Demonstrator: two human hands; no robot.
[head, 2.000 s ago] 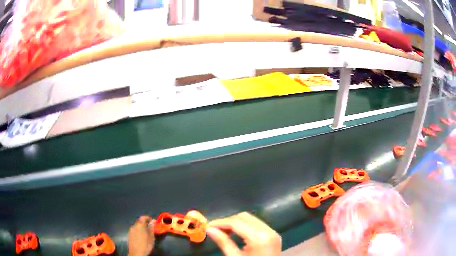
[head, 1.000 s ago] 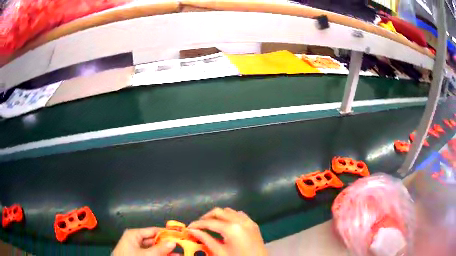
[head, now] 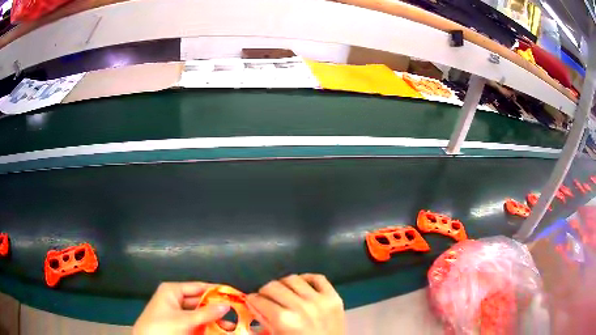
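An orange controller grip shell (head: 234, 317) is at the bottom middle of the view, over the near edge of the belt, partly cut off by the frame's edge. My left hand (head: 175, 310) grips its left side with thumb and fingers. My right hand (head: 297, 305) is on its right side with curled fingers that cover that end. Whether a small insert piece is in my fingers cannot be told.
The dark green conveyor belt (head: 215, 209) carries one shell (head: 70, 263) at left, two near shells (head: 397, 243) (head: 442, 225) and several farther right. A clear bag of orange pieces (head: 487, 288) stands at right. A slanted metal post (head: 555, 176) rises beside it.
The shell was lifted from the belt and brought nearer, with both hands now around it. An orange piece that stuck up at its top a second ago no longer shows. The view has shifted.
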